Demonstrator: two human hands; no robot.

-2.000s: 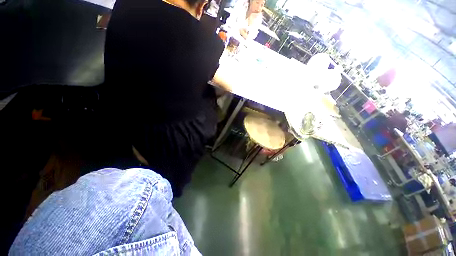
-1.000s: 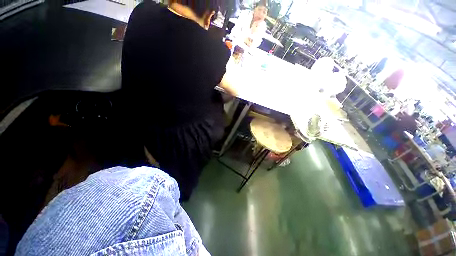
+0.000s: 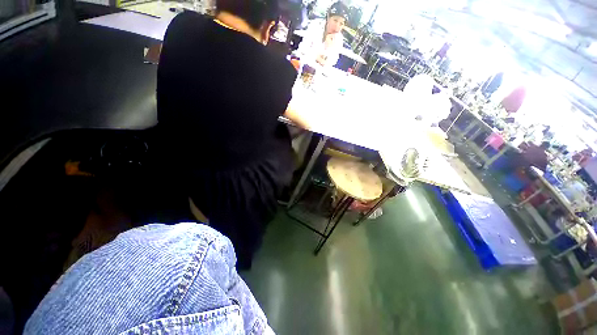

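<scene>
Neither of my hands is in the picture. Nearest in front of me is the light blue denim jacket (image 3: 141, 278), a rounded part with stitched seams at the bottom left. It covers what is under it. A person in black (image 3: 226, 98) sits close by with their back to me, one forearm at the edge of the far worktable (image 3: 366, 108). The table's white top is overexposed, and small brown and red shapes on it are too blurred to name.
A wooden stool (image 3: 354, 178) stands by the far worktable, near an electric fan (image 3: 411, 163). A blue pallet (image 3: 488, 229) and a cardboard box (image 3: 577, 307) are on the green floor at right. The black table (image 3: 78, 85) is at left. Another person (image 3: 324, 42) sits across the table.
Since two seconds ago the view has shifted, so the person in black, stool and pallet appear farther right and slightly lower. The denim has barely changed. No hand has appeared.
</scene>
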